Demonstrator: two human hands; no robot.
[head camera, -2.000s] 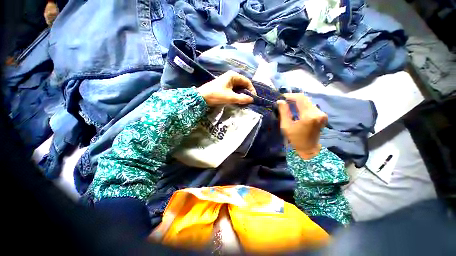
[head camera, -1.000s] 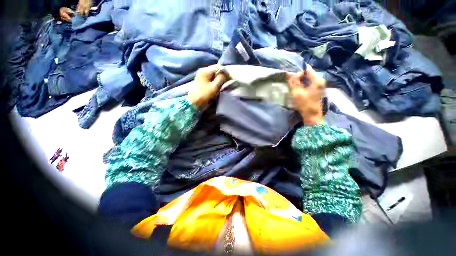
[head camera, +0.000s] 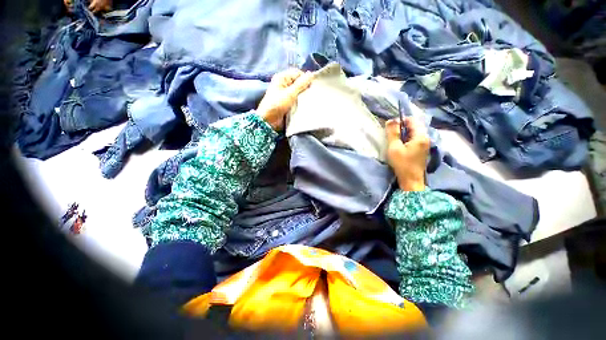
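Note:
Blue-grey jeans (head camera: 339, 170) lie inside out across the table edge in front of me. Their cream pocket bag (head camera: 335, 109) is raised and spread between my hands. My left hand (head camera: 284, 99) pinches the upper left edge of the pocket bag. My right hand (head camera: 407, 143) is at the right side of the pocket bag, closed around a small dark pointed tool (head camera: 401, 119), which looks like a thread clipper, its point upward. Whether the right fingers also touch the cloth is hard to tell.
A pile of jeans (head camera: 226, 33) covers the far side, with a pale pocket bag (head camera: 506, 72) showing at right. Small red and dark scraps (head camera: 78, 222) lie on the white table (head camera: 106, 202) at left. Another person's hand (head camera: 100, 5) shows at the top left.
The waistband and lettered pocket bag have left my fingers' grip. A plain cream pocket bag is now held up, lifted higher at left. The dark tool's point now shows above my right hand.

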